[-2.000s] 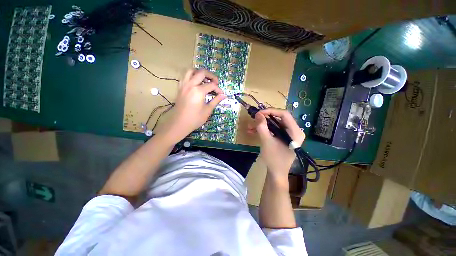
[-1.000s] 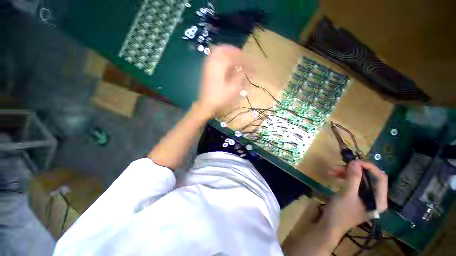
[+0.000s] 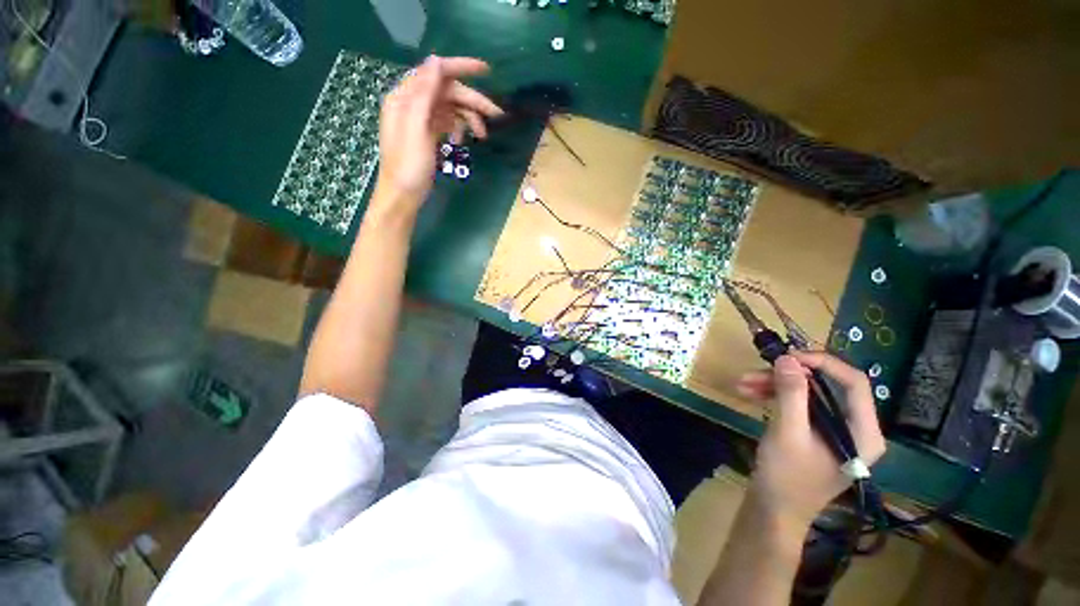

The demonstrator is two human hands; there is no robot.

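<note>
My left hand (image 3: 429, 118) is over the pile of wired discs (image 3: 455, 161) at the upper left, fingers apart, with no part visible in it. My right hand (image 3: 817, 408) holds the soldering iron (image 3: 817, 397) by its black handle. The iron's metal tip is near the right edge of the green circuit board panel (image 3: 699, 213). The panel lies on the cardboard sheet (image 3: 805, 255). Several discs on thin leads trail from the panel's left side, some hanging over the front edge of the bench. The far end of the pile is dark and partly hidden by my fingers.
A second panel (image 3: 338, 142) lies at the left beside my left forearm. A clear bottle (image 3: 263, 30) is at the far left. An open carton (image 3: 853, 95) stands behind the cardboard. The soldering station (image 3: 947, 379), solder spool (image 3: 1045, 284) and loose rings (image 3: 876, 314) are at the right.
My left hand has left the panel and moved left and away from me to the disc pile. My right hand has drawn the iron back from the board's middle to its right edge. The view has shifted.
</note>
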